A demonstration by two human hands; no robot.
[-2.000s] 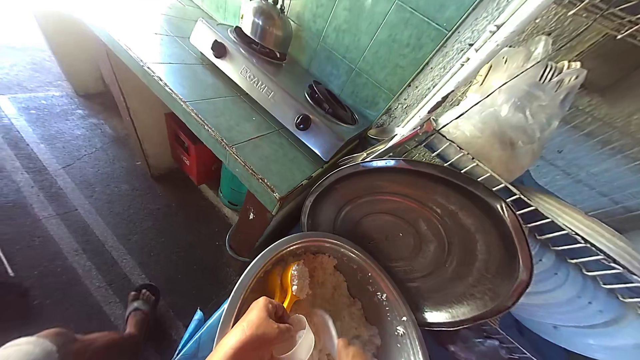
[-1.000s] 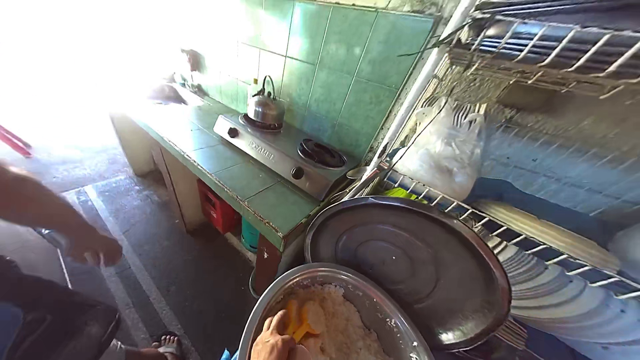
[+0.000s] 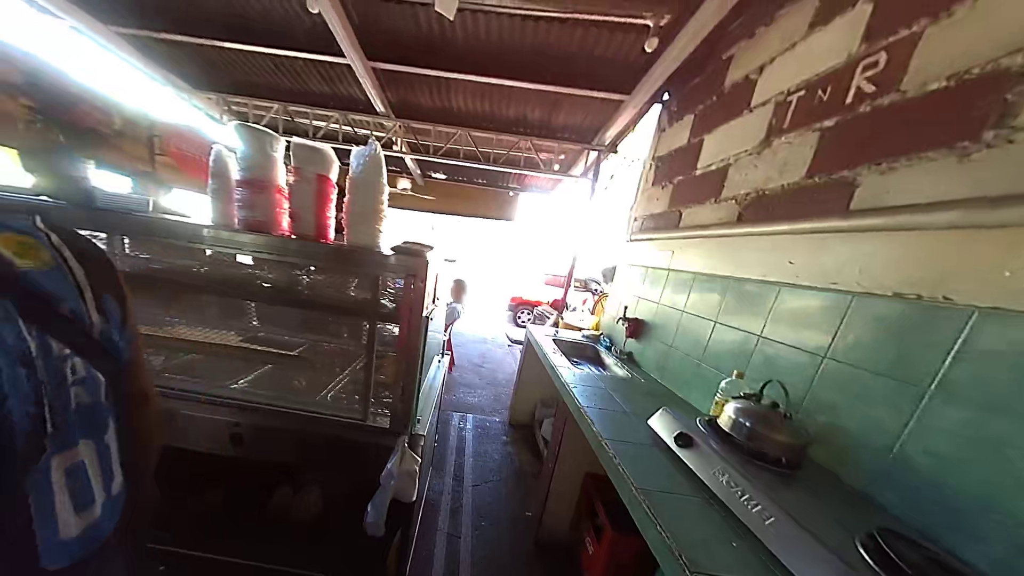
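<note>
Neither my left hand nor my right hand shows in the head view now, so what they hold is hidden. Nearest on the right is a two-burner gas stove [image 3: 748, 500] on the green tiled counter [image 3: 640, 460]. A metal kettle [image 3: 764, 428] stands on its far burner, with a bottle of yellowish liquid [image 3: 728, 392] behind it. Farther along the counter a steel sink [image 3: 590, 358] is set in beside a wall tap [image 3: 630, 324].
A glass display case [image 3: 264, 328] stands left, with stacked cups [image 3: 260, 180] on top. A person in a blue jersey [image 3: 68, 384] is close at the left edge. Between case and counter runs a floor aisle [image 3: 480, 472], another person [image 3: 454, 308] beyond. A red crate [image 3: 612, 528] sits under the counter.
The view has swung up and away from the rice basin. The hand seen at the basin a second ago has left the frame, as have the basin, the dark tray and the dish rack.
</note>
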